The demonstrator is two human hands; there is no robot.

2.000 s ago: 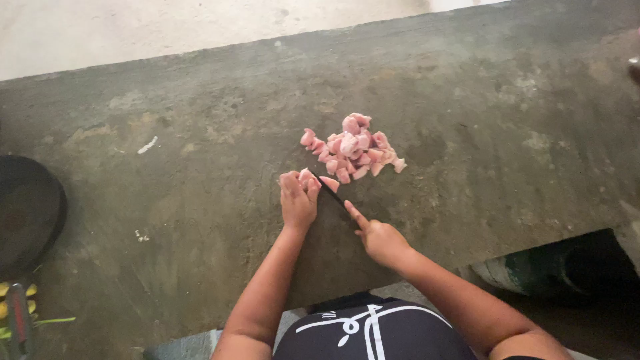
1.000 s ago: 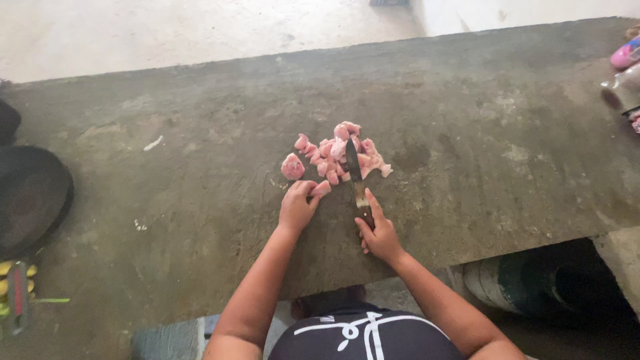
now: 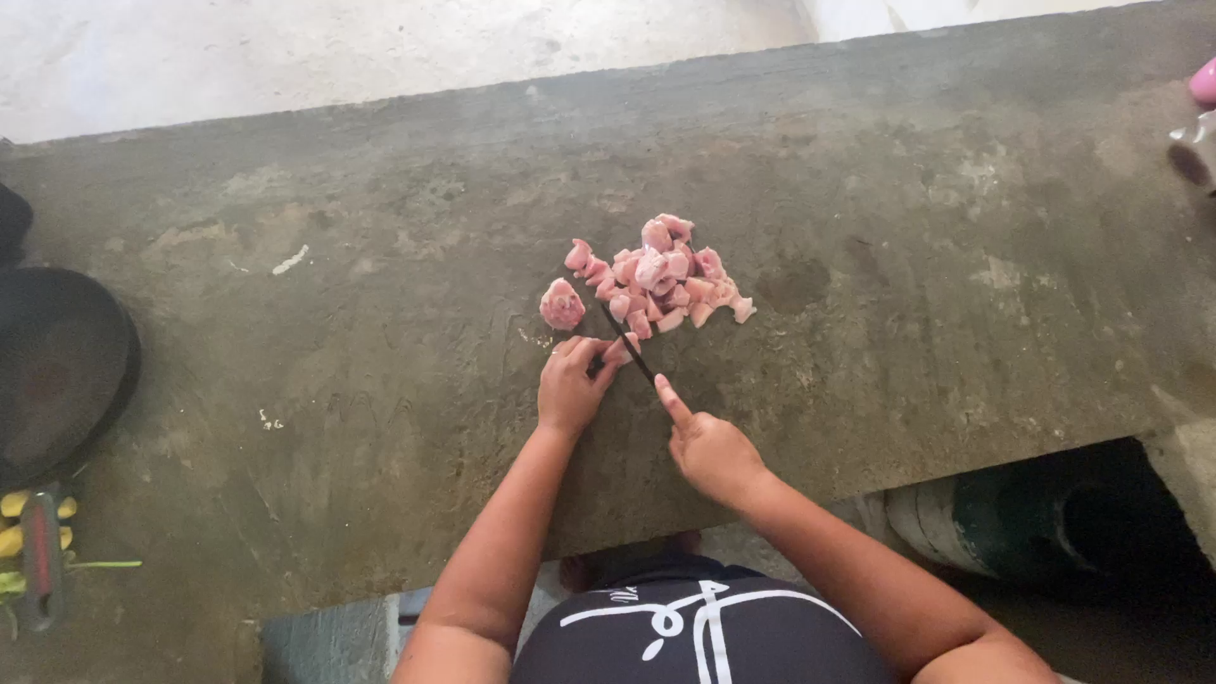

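Note:
My left hand [image 3: 573,385] pinches a small piece of raw pink meat [image 3: 623,350] against the grey concrete countertop [image 3: 380,475]. In my right hand [image 3: 711,446] is a knife [image 3: 627,342] with a dark blade, the index finger stretched along its back; its handle is hidden by the hand. The blade lies across the held piece. Just beyond it is a loose pile of cut raw meat pieces [image 3: 665,271]. A rounder, larger chunk of meat [image 3: 561,305] sits apart, left of the pile and beyond my left hand.
A dark round pan [image 3: 62,375] stands at the left edge. Nearer, a tool with a grey and red handle [image 3: 41,560] lies by yellow and green produce [image 3: 11,541]. A pink object [image 3: 1205,84] shows at the far right. Below the counter's front edge is a dark green cylindrical container [image 3: 1007,522].
The knife has moved from over the pile down to the piece at my left hand, its blade now slanting up to the left. My right index finger has stretched out along it.

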